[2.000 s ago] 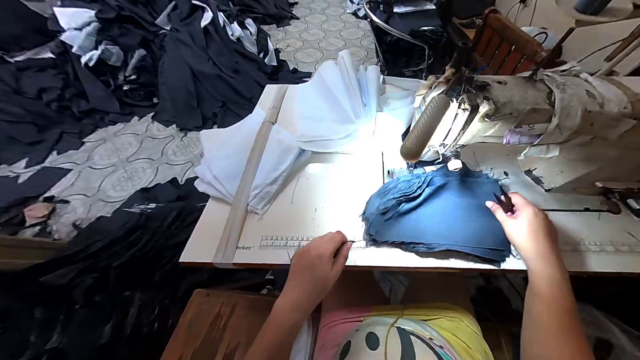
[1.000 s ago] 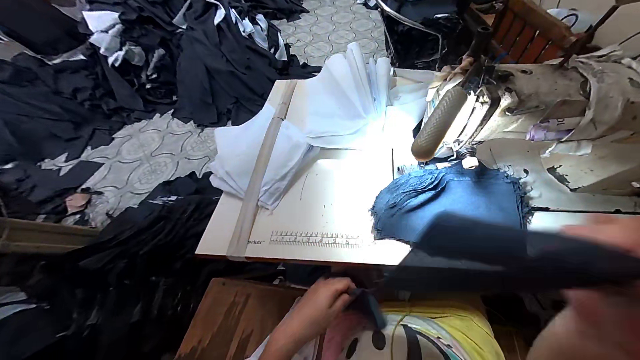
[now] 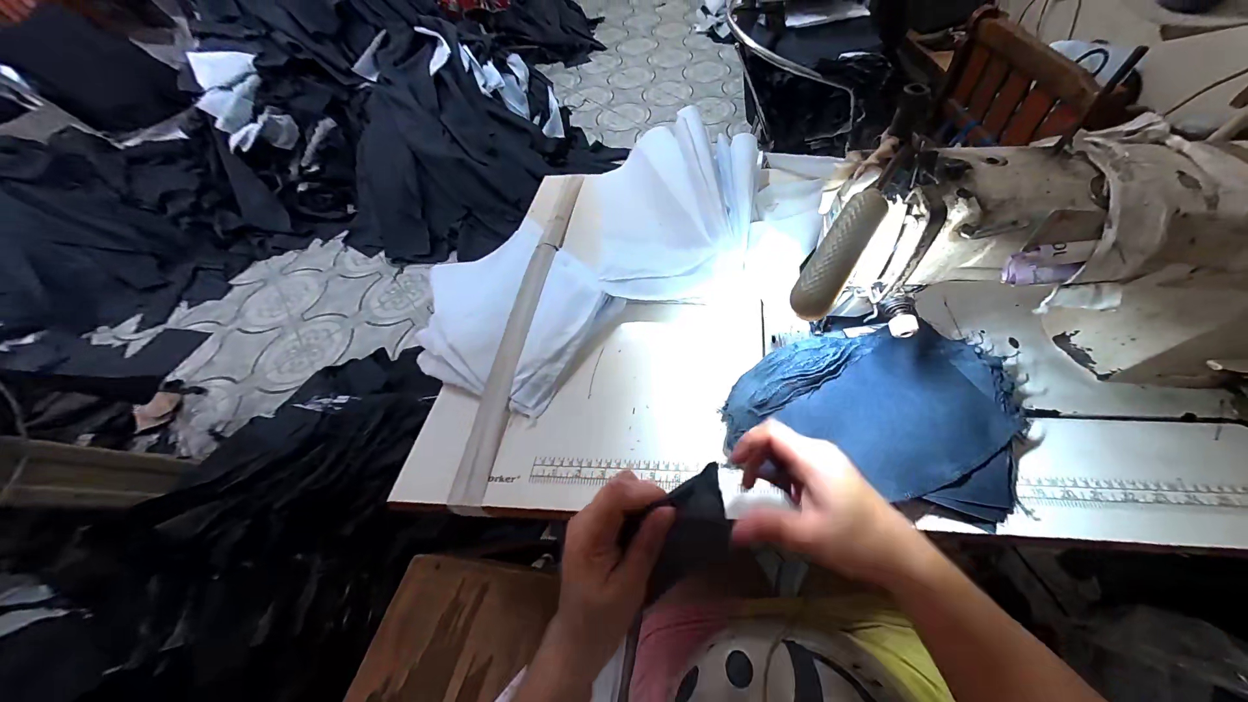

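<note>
At the front edge of the white sewing table, my left hand pinches a dark fabric piece, which hangs over my lap. Just right of it is my right hand, blurred, with its fingers curled near the cloth's edge; whether it grips anything cannot be made out. A stack of blue fabric pieces with frayed edges lies beyond my right hand, under the head of the sewing machine.
White fabric pieces lie at the table's far left, some under a pale strip. Dark cloth heaps cover much of the tiled floor. A wooden seat stands below the table, and a wooden chair behind the machine.
My right hand has moved left from the blue stack, past a blurred sweep of dark cloth, to beside my left hand. My left hand, at the table edge earlier, now has dark fabric in it.
</note>
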